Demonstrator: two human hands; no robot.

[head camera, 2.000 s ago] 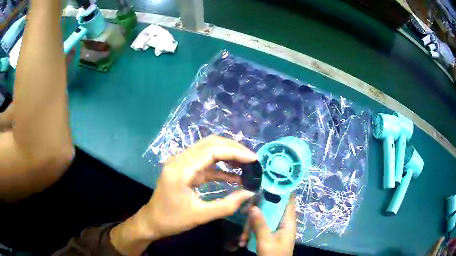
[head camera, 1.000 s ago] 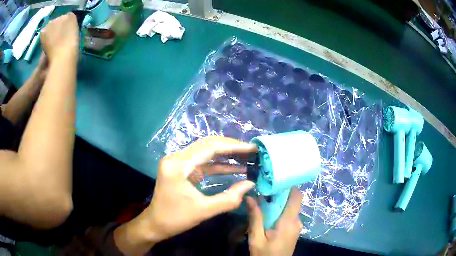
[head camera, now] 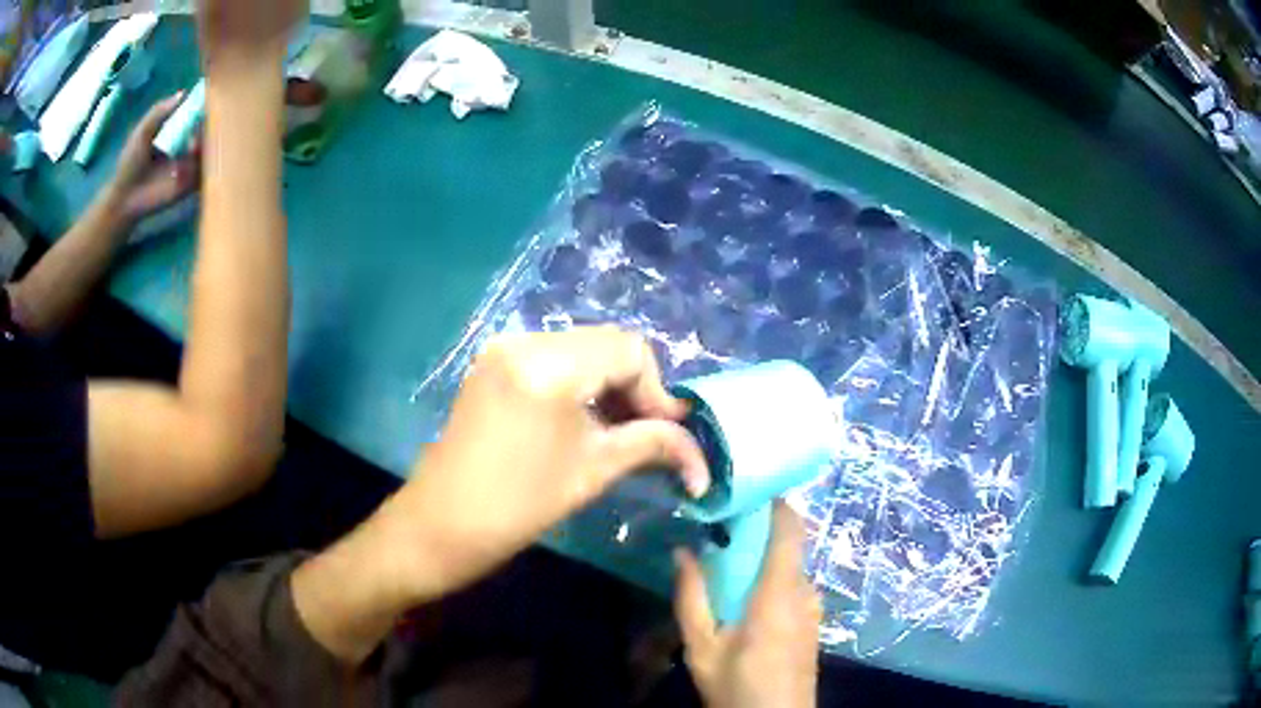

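The teal handheld fan body (head camera: 774,432) is in front of me, its wide barrel turned sideways with the open end facing left. My right hand (head camera: 754,616) is wrapped around its handle from below. My left hand (head camera: 553,429) has thumb and fingertips at the barrel's open end, on the black round insert (head camera: 711,445), which sits at the opening. My fingers hide part of the insert, so how deep it sits cannot be told.
A parts tray with dark round parts under shiny clear film (head camera: 747,256) lies behind my hands. Several teal fans (head camera: 1117,332) lie at right. A white cloth (head camera: 454,72) is near the metal post. At left, a neighbour's bare arm (head camera: 242,263) reaches over the bench beside a green fixture (head camera: 307,111).
My left hand has moved the insert from beside the barrel into its open end. The barrel has turned from facing me to sideways. The neighbour's arms have shifted.
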